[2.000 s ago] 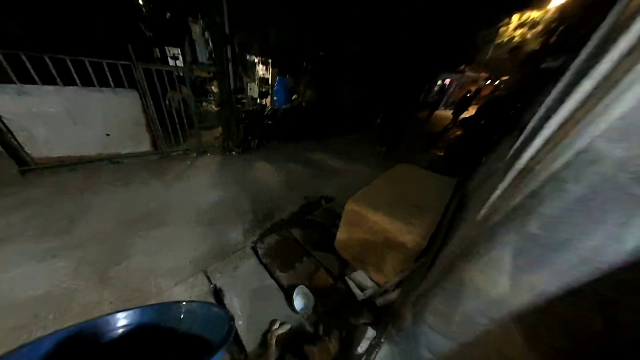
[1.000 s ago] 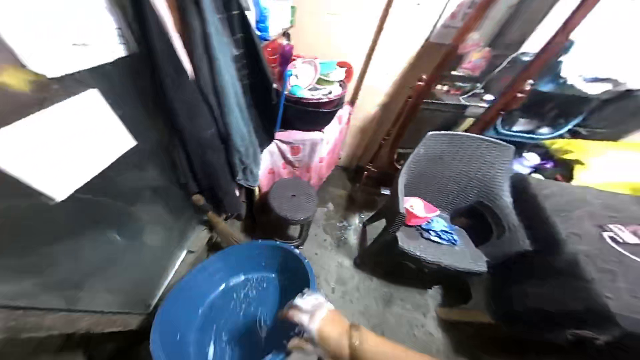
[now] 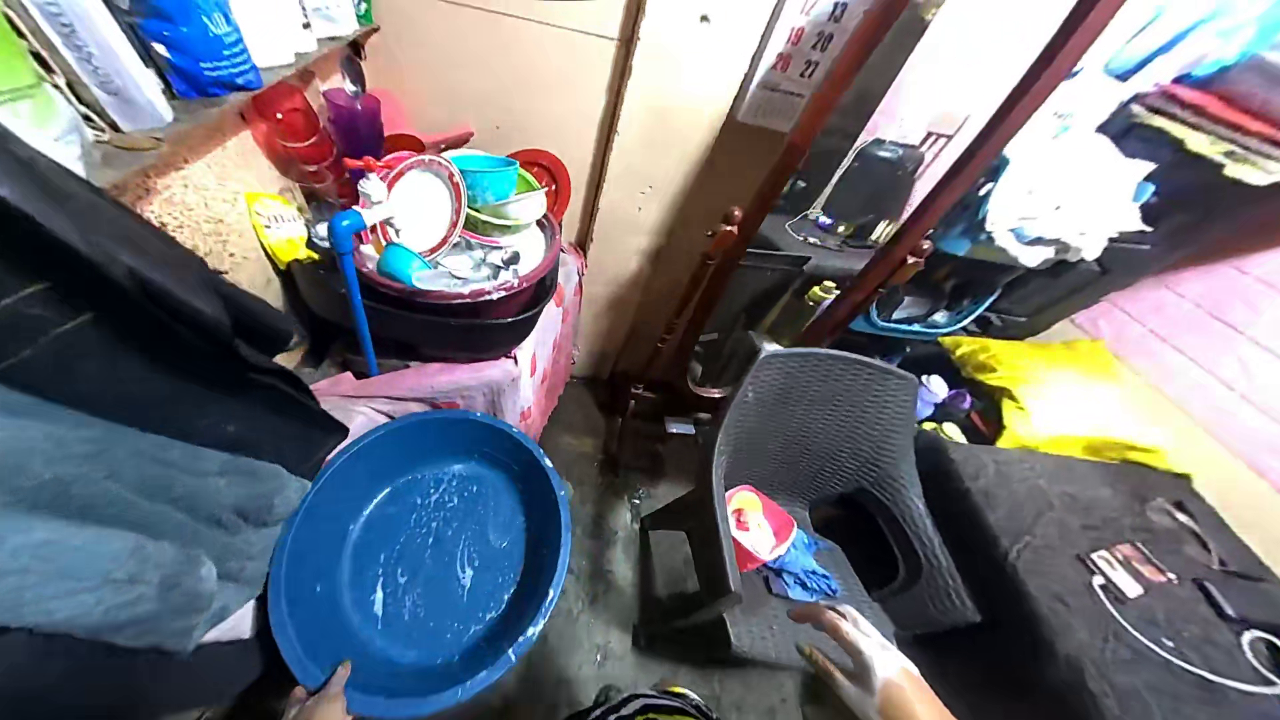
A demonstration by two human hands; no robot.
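Note:
A round blue plastic basin, wet and streaked with foam inside, is tilted up at the lower left. My left hand grips its near rim, thumb over the edge; the rest of that hand is cut off by the frame. Over the front of a dark woven-pattern plastic chair is my right hand, whitish with what looks like suds, fingers apart and holding nothing. Just beyond its fingertips, a red packet and a crumpled blue cloth lie on the seat.
Behind the basin, a maroon tub full of dishes stands on a pink-clothed stand, beside a blue pipe tap. Hanging clothes border the left. A dark padded surface with a cable and small items is at right, a mirror frame behind the chair.
The view has swung from a dark outdoor lane to this room. My right hand was at the basin a second ago and is now by the chair. My left hand now shows on the rim.

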